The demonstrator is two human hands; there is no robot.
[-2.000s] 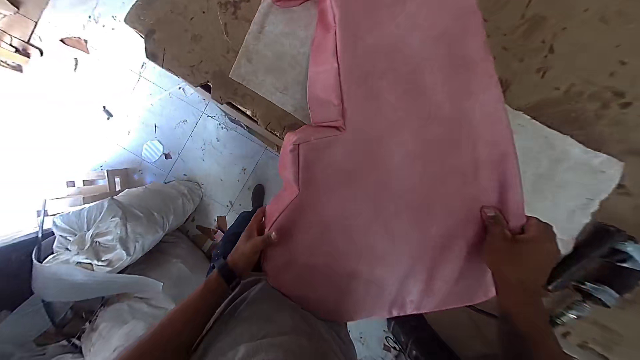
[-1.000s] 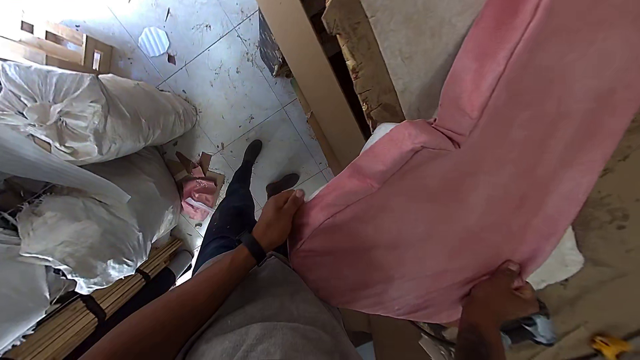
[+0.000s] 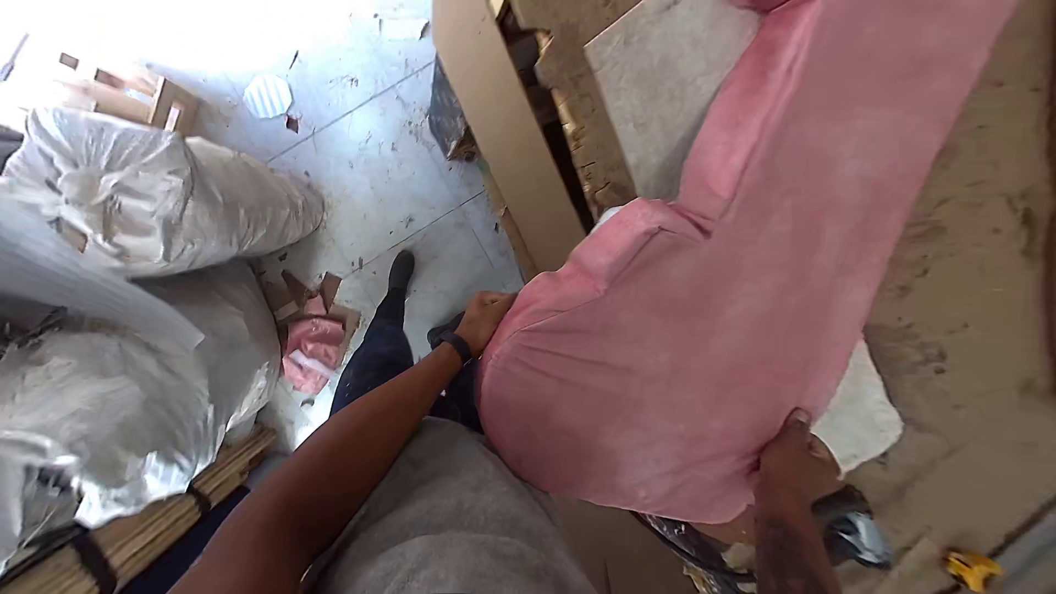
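A large piece of pink fabric (image 3: 709, 330) with a sewn side band spreads from my waist up to the top right. My left hand (image 3: 485, 320), with a dark wristband, grips its left edge beside the curved seam. My right hand (image 3: 794, 462) pinches the lower right edge, thumb on top. Below the fabric, a pale sheet (image 3: 860, 404) shows at its right edge, and a greyish sheet (image 3: 660, 91) lies at its upper left. The undersides of the fabric and the fingertips of my left hand are hidden.
A brown, stained work surface (image 3: 957, 330) lies at right, with a metallic tool (image 3: 858, 532) and a yellow tool (image 3: 972, 569) near its bottom. White wrapped bundles (image 3: 239, 198) fill the left. Pink scraps (image 3: 313, 351) and cardboard lie on the tiled floor (image 3: 396, 165).
The view has swung toward the floor at left since the oldest frame. Both hands keep hold of the pink fabric, and its left edge band is now turned up more into view.
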